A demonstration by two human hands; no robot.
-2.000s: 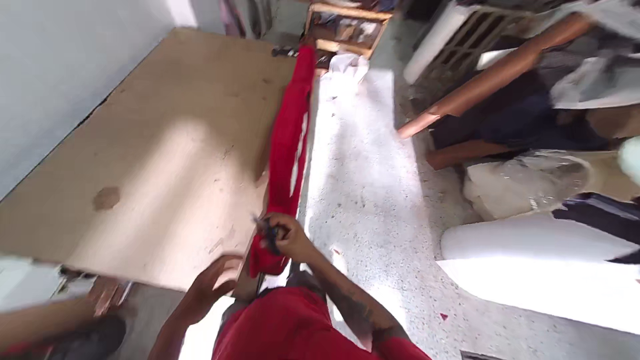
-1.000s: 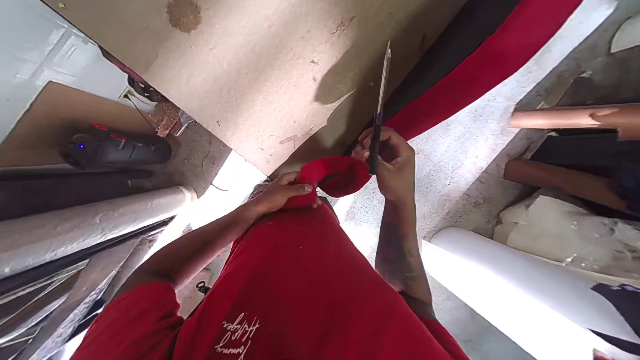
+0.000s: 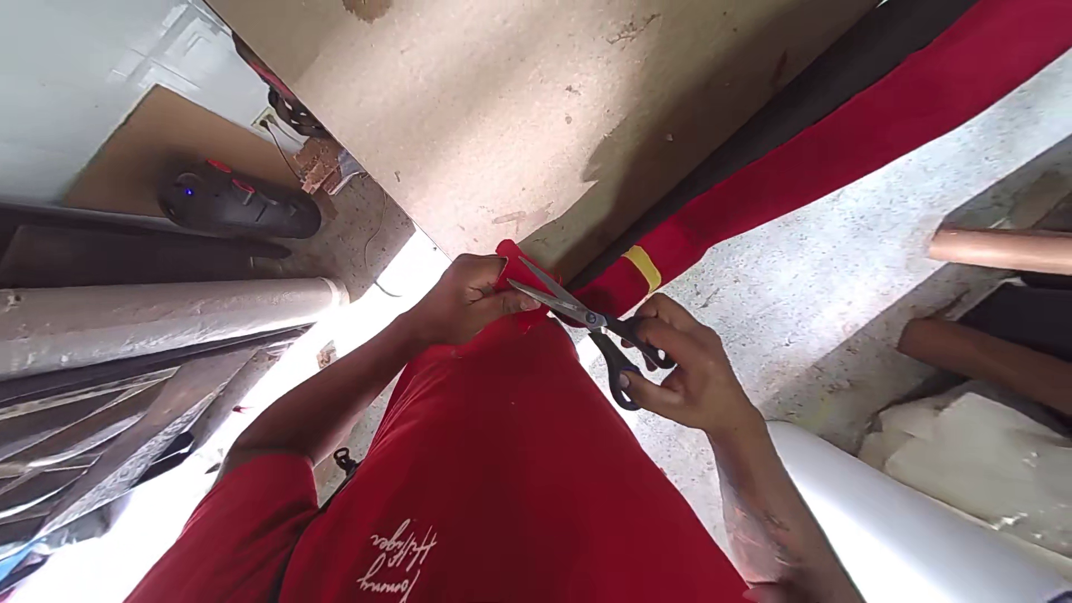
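My left hand [image 3: 477, 300] grips a small end of red fabric [image 3: 512, 261] near the table corner, just above my red shirt. In my right hand [image 3: 682, 364] is a pair of scissors [image 3: 590, 318] with black handles, fingers in the loops. The blades are spread and point left, at the red piece beside my left fingers. A long red fabric strip [image 3: 804, 172] lies along the table's edge with a black strip [image 3: 779, 109] beside it. A yellow band [image 3: 643, 268] crosses the red strip close to the scissors.
The brown board tabletop [image 3: 469, 109] reaches forward. At left are a black speaker-like device [image 3: 239, 201], a thick pale roll [image 3: 167, 322] and stacked dark material. On the right are a white roll [image 3: 904, 511], brown tubes [image 3: 997, 249] and a pale wrapped bundle [image 3: 988, 452].
Two seconds ago my left hand was apart from the fabric; now it holds the red end. The scissors pointed up a second ago and now point left with blades spread. The view has turned.
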